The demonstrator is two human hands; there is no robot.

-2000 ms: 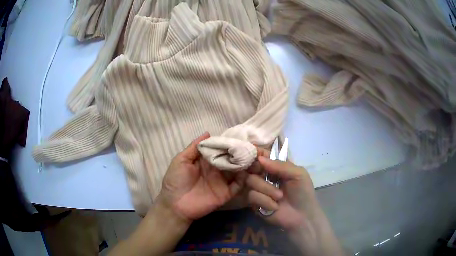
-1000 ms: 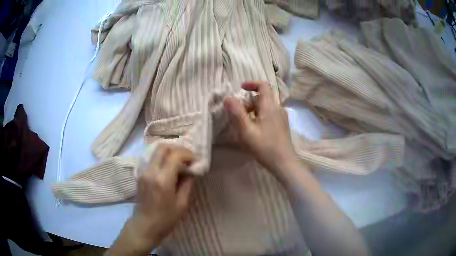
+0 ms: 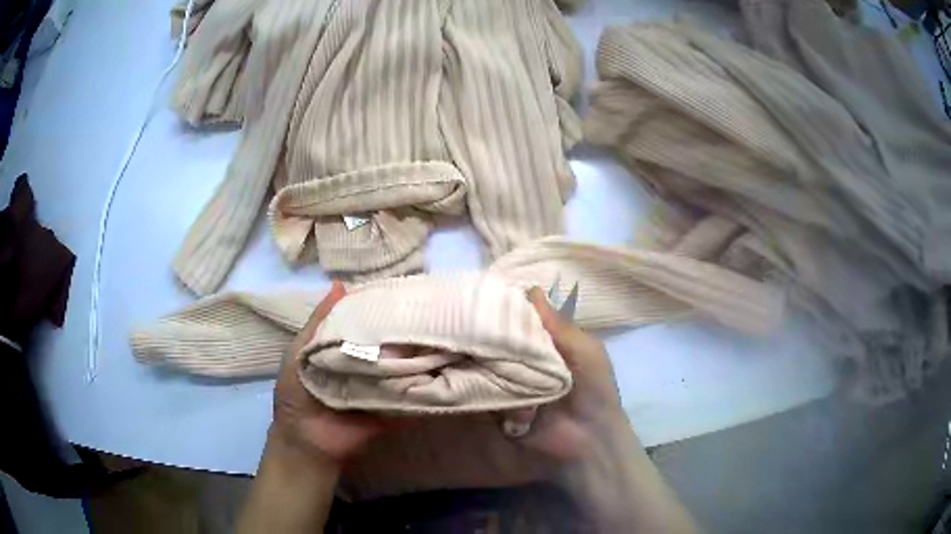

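The high collar (image 3: 428, 313) of a beige ribbed knit top is held up, its opening facing me, with a small white neck label (image 3: 361, 352) inside. My left hand (image 3: 313, 407) grips its left side. My right hand (image 3: 584, 402) grips its right side and also keeps the thread snips (image 3: 564, 299), whose two blades point up past the fingers; the rest of them is mostly hidden. The top's sleeves (image 3: 214, 332) spread to both sides on the table.
Another beige top (image 3: 375, 115) lies beyond, its collar opening toward me. A loose pile of tops (image 3: 772, 156) is at the right. A white cord (image 3: 117, 198) and dark maroon cloth (image 3: 37, 250) lie at the left. The white tabletop (image 3: 156, 422) has a curved near edge.
The cuff held earlier is let go. The top was turned around, and both hands now hold its collar open toward me. The snips' blades show again.
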